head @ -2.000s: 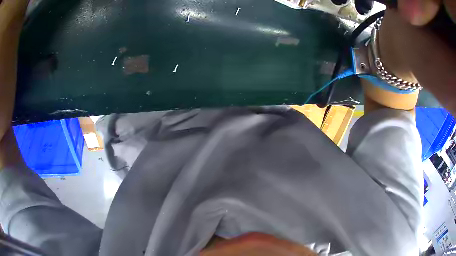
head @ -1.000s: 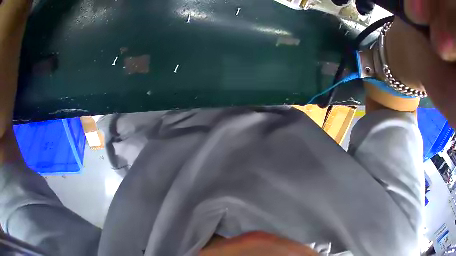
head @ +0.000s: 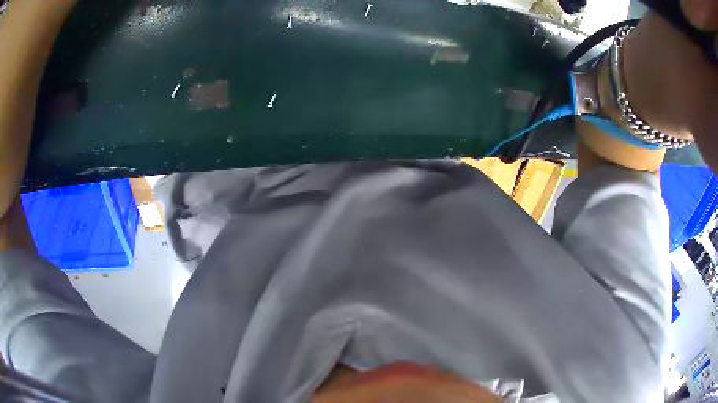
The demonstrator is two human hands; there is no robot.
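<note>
My right hand [head: 668,75] is at the top right, cut off by the edge. Its blurred fingers are curled at a black tool handle [head: 675,17], which looks like the electric screwdriver. The wrist wears a light-blue strap [head: 577,94] with a metal plate, and a silver chain bracelet [head: 632,120]. A small part of a white fixture [head: 608,12] with a dark round hole shows at the top edge, left of the hand. My left hand is out of the picture; only the bare forearm [head: 24,102] shows at the left edge.
The dark green mat [head: 354,102] bears small white marks and brownish patches. A black cord [head: 579,57] and a thin blue cord [head: 529,134] run by the right wrist. Below the bench edge are blue bins [head: 77,228] and brown cardboard [head: 538,189].
My right hand and wrist have moved slightly right, and the black handle with them. The left forearm reaches further into view. The view has shifted slightly, so less of the fixture shows.
</note>
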